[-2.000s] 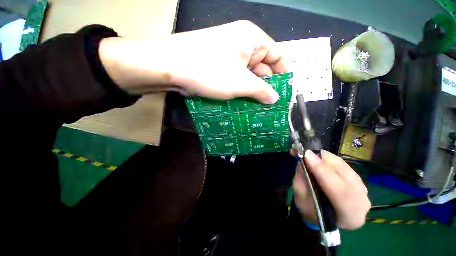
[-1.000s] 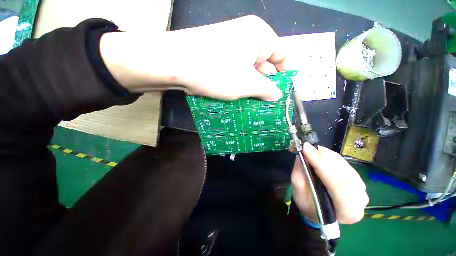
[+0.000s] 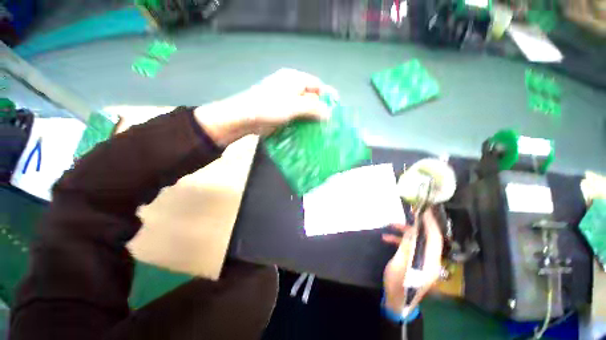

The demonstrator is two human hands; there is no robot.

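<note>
My left hand (image 3: 279, 106) holds a green circuit board (image 3: 319, 149) by its upper edge, raised over the far edge of the black mat. The board is tilted and blurred by motion. A white sheet (image 3: 352, 200) lies on the mat, partly behind the board's lower corner. My right hand (image 3: 415, 259), with a blue wristband, holds the soldering iron (image 3: 417, 249). The iron's tip is at the mouth of the yellowish-white cup (image 3: 406, 182); blur hides whether it touches.
Beyond the mat, a grey-green conveyor (image 3: 266, 53) carries several green boards. Cardboard (image 3: 193, 212) lies left. The dark wire feeder (image 3: 531, 212) with a green-flanged reel (image 3: 506, 149) stands right. At the right edge, another person's hand (image 3: 593, 186) is near a green board.
The view has shifted up to show the conveyor. My left hand has moved the board forward, off my lap side. My right hand has moved the iron from the board's edge to the cup.
</note>
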